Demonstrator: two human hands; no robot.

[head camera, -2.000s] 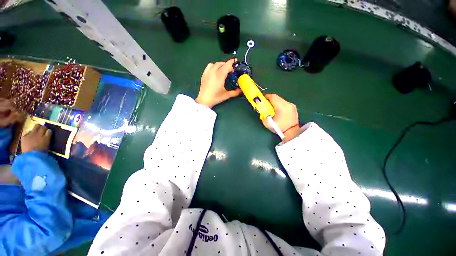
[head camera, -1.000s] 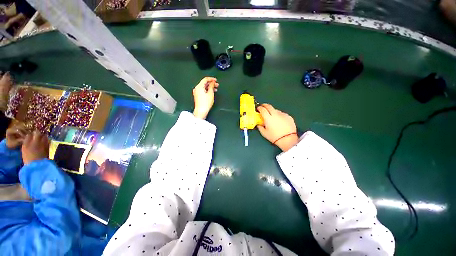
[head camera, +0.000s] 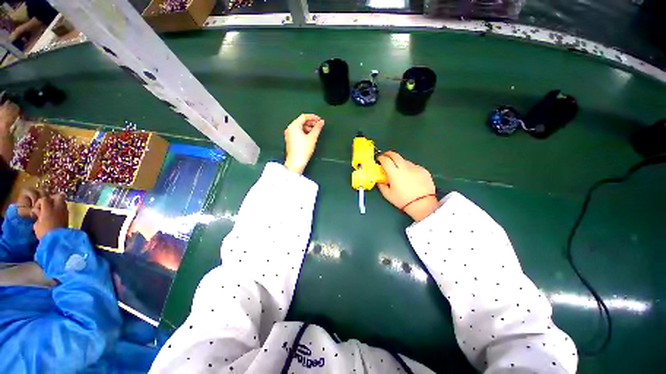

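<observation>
My right hand (head camera: 406, 185) holds the yellow glue gun (head camera: 363, 162), its dark nozzle pointing away from me and a whitish glue stick (head camera: 361, 200) out of its rear. My left hand (head camera: 303, 139) is above the green surface left of the gun, fingers curled, with nothing visible in it. Beyond my hands stand a black housing (head camera: 336, 82) and another black housing (head camera: 416, 90). A round circuit board (head camera: 365, 93) lies between them, with thin wires by the right one. A tilted housing (head camera: 551, 115) with a second round board (head camera: 504, 120) is further right.
A white perforated post (head camera: 171, 91) slants down at left. A person in blue sleeves (head camera: 73, 281) works at left beside cardboard trays (head camera: 150, 161) of small red-and-silver parts and a glossy printed mat (head camera: 182, 197). A black cord (head camera: 577, 252) curves at right, near a dark housing (head camera: 650, 137).
The board moved from my left hand onto the belt between two housings. The gun was pulled back towards me and my hands parted. Housings and boards have since shifted right.
</observation>
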